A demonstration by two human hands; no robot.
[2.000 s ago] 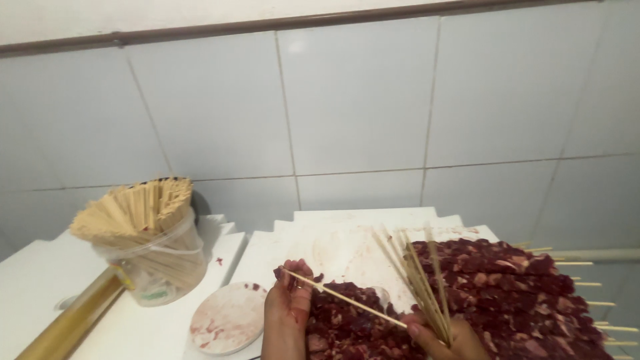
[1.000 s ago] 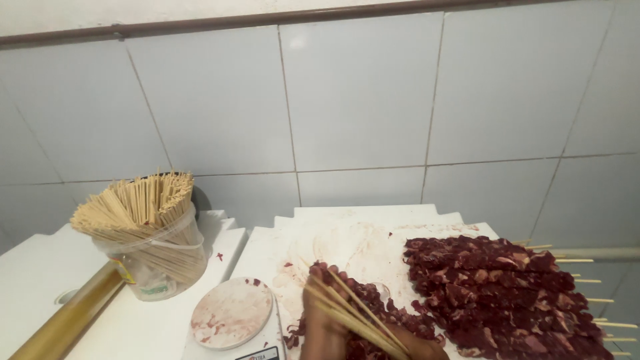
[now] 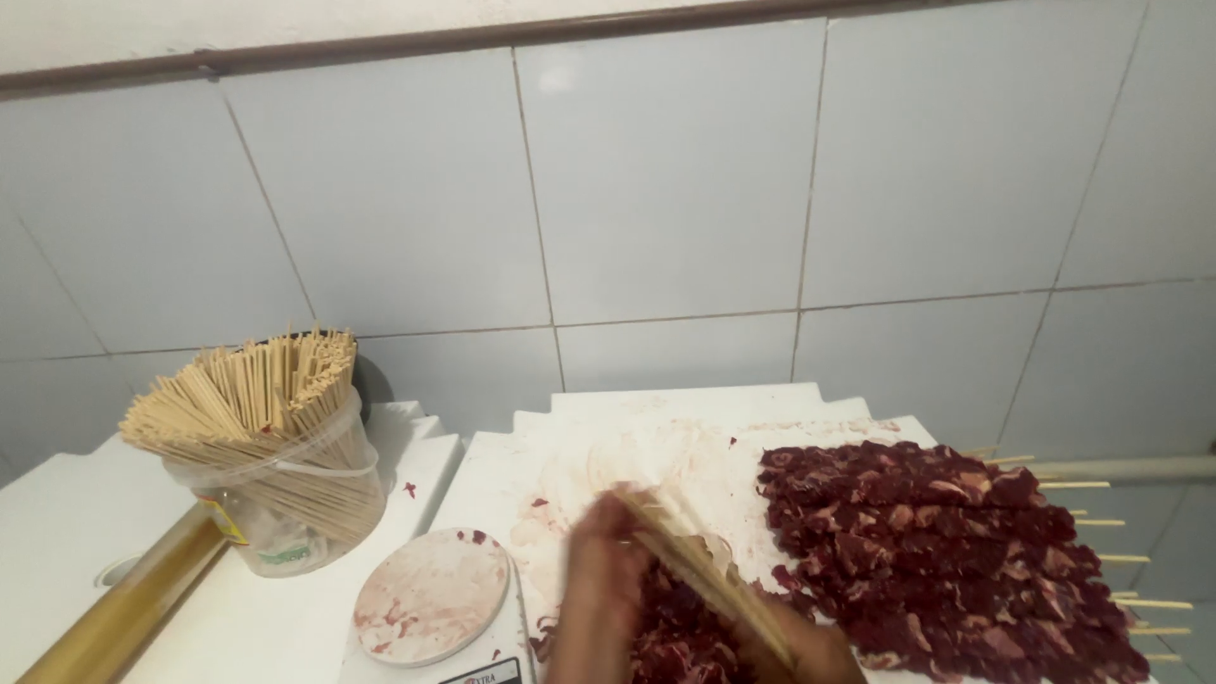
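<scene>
My right hand (image 3: 807, 646) is closed around a bundle of bamboo skewers (image 3: 708, 579) that slants up to the left, over a heap of raw red meat pieces (image 3: 679, 627). My left hand (image 3: 603, 579), blurred, is at the upper end of the bundle; whether it grips a skewer or meat cannot be told. Right of the hands, skewers loaded with raw meat (image 3: 940, 560) lie side by side, their bare ends pointing right. The heap is partly hidden behind both hands.
A clear plastic bucket (image 3: 356, 494) full of bamboo skewers stands at the left, beside a yellowish roll (image 3: 133, 608). A kitchen scale (image 3: 432, 594) with a meat-stained round plate sits left of my left hand. The white board (image 3: 655, 418) meets a tiled wall (image 3: 665, 190).
Two seconds ago my hands were apart, with one skewer stretched between them and other skewers fanned from my right hand. Now they are closer together, and the skewers lean left over the heap.
</scene>
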